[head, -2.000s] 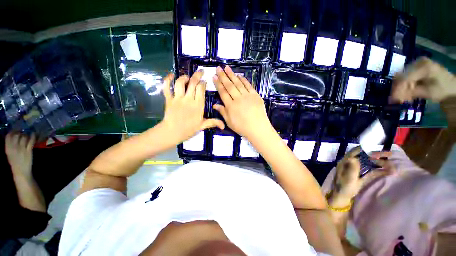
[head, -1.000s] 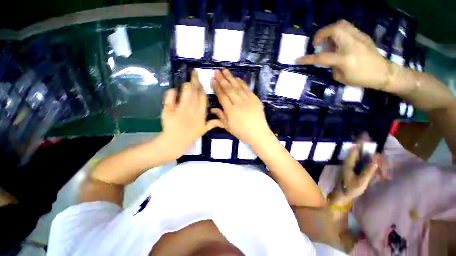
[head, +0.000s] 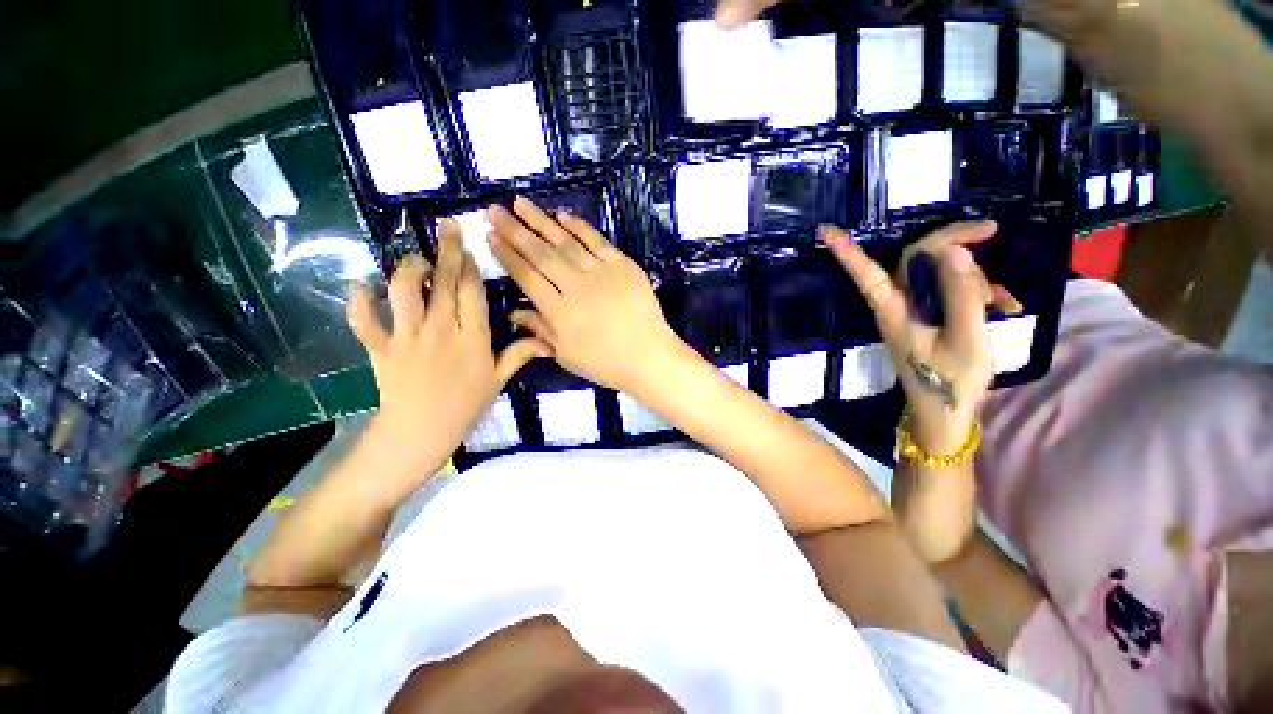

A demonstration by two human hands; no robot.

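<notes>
A large black tray (head: 331,105) with rows of slots lies in front of me. Dark housings with white squares fill many slots. My left hand (head: 436,342) and my right hand (head: 593,300) lie side by side on a slot in the middle row. Their fingertips rest on and around a white square (head: 478,240) there. My right hand is nearly flat; my left fingers are slightly bent. The fingers cover part of the piece, and I see neither hand gripping anything.
A co-worker in pink (head: 1103,460) is at the right; one hand (head: 942,335) with a dark piece is over the tray, and a forearm crosses the upper right. Shiny clear packs (head: 70,405) and a white scrap (head: 265,181) lie on the green surface at left.
The view has shifted, so the tray sits further left and tilted. My hands stay on the same slot. The co-worker's lower hand has moved up over the tray.
</notes>
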